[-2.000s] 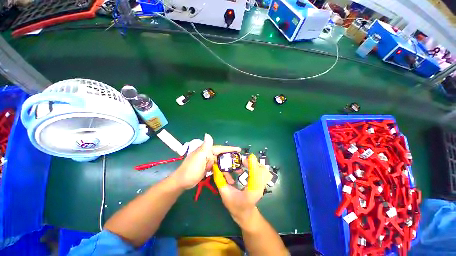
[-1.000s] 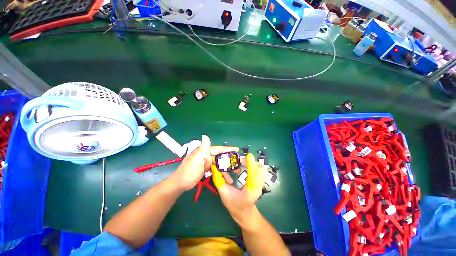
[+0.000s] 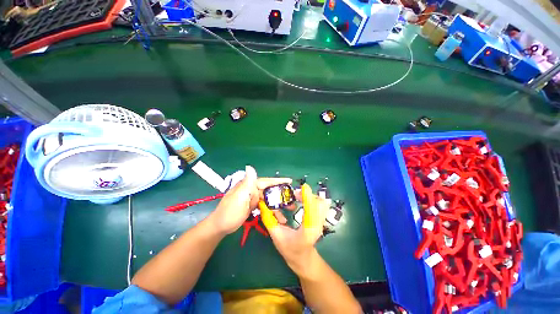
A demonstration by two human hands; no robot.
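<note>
A small black squarish electronic module (image 3: 279,196) with white and gold patches is held face up between my hands. My left hand (image 3: 239,199) is at its left side, thumb up, fingers reaching along its upper edge. My right hand (image 3: 296,236) is below and right of it, with bright yellow on two digits that looks like finger covers, one each side of the module. Fingertips under the module are hidden. White-and-black small parts (image 3: 333,213) lie just right of my right hand. A red spring clamp (image 3: 250,229) lies below, partly hidden by my hands.
A light-blue fan (image 3: 101,153), bottles (image 3: 173,130) and a red stick-like item (image 3: 193,203) are on the left. A blue bin (image 3: 387,202) full of red clamps (image 3: 466,208) stands on the right, another blue bin (image 3: 37,233) far left. Modules (image 3: 328,116) and parts lie beyond my hands.
The modules and white parts on the green surface beyond my hands have moved left. My hands hold the module in nearly the same place.
</note>
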